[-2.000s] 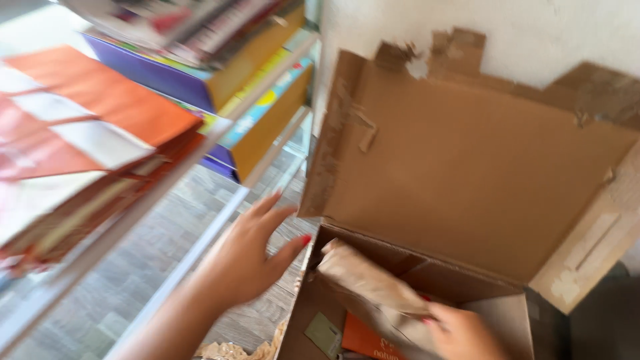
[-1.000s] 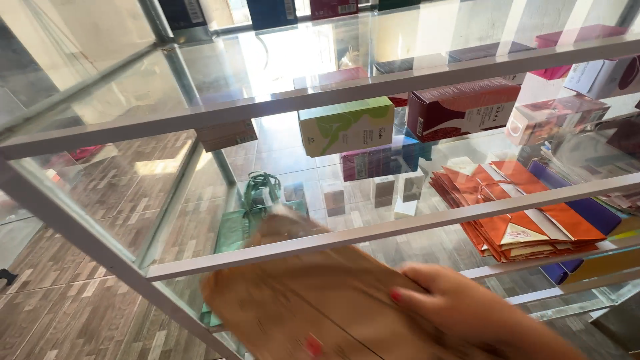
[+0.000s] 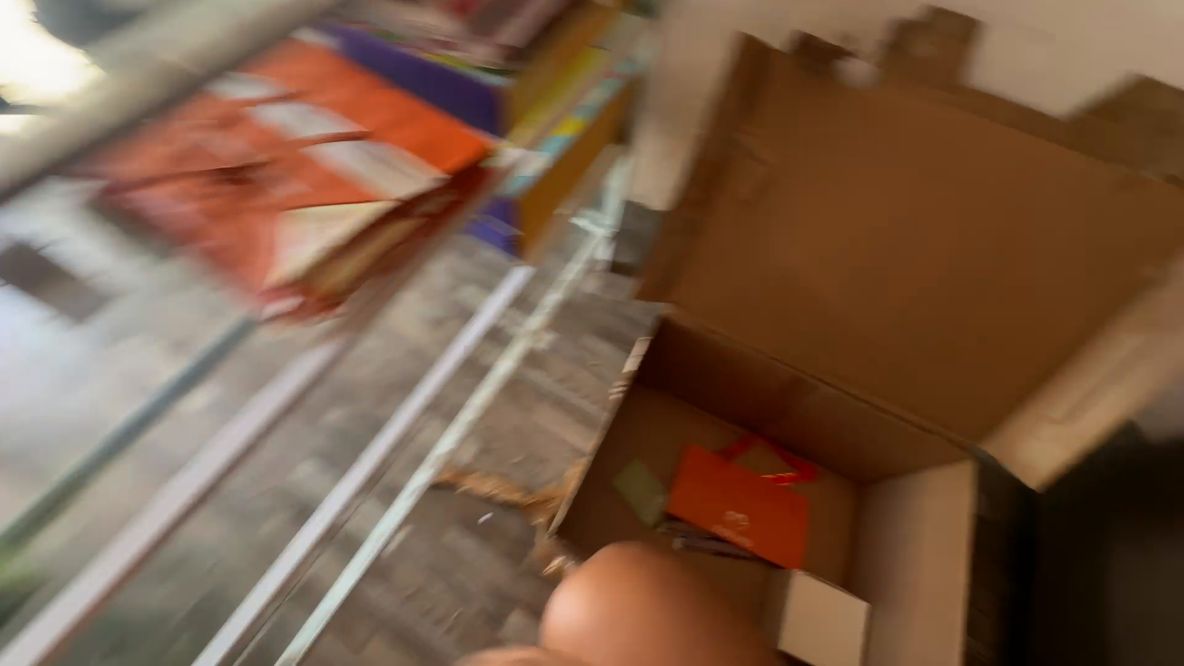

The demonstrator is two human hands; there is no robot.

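Neither my left hand nor my right hand can be made out. At the bottom edge, a blurred, rounded piece of bare skin, perhaps a knee, covers the near side of an open cardboard box (image 3: pixel 916 564). Inside the box lie an orange paper gift bag (image 3: pixel 740 504) with red handles, a small olive-green card or packet (image 3: pixel 640 492) to its left, and a small white box or card (image 3: pixel 823 618) nearer the right wall. Some thin dark items show under the orange bag. The wide cardboard lid (image 3: pixel 925 213) stands raised behind.
On the left, a glass shelf unit with pale metal rails (image 3: pixel 370 453) holds a stack of orange and white paper bags or envelopes (image 3: pixel 305 166). Purple and yellow boxes (image 3: pixel 555 120) sit beyond it. Grey wood-patterned flooring (image 3: pixel 536 370) shows between shelf and box. A dark object stands at the far right.
The view has swung from the shelves back to the box. The brown paper packet, in my hands one second ago and over the box earlier, is out of view, as are both hands.
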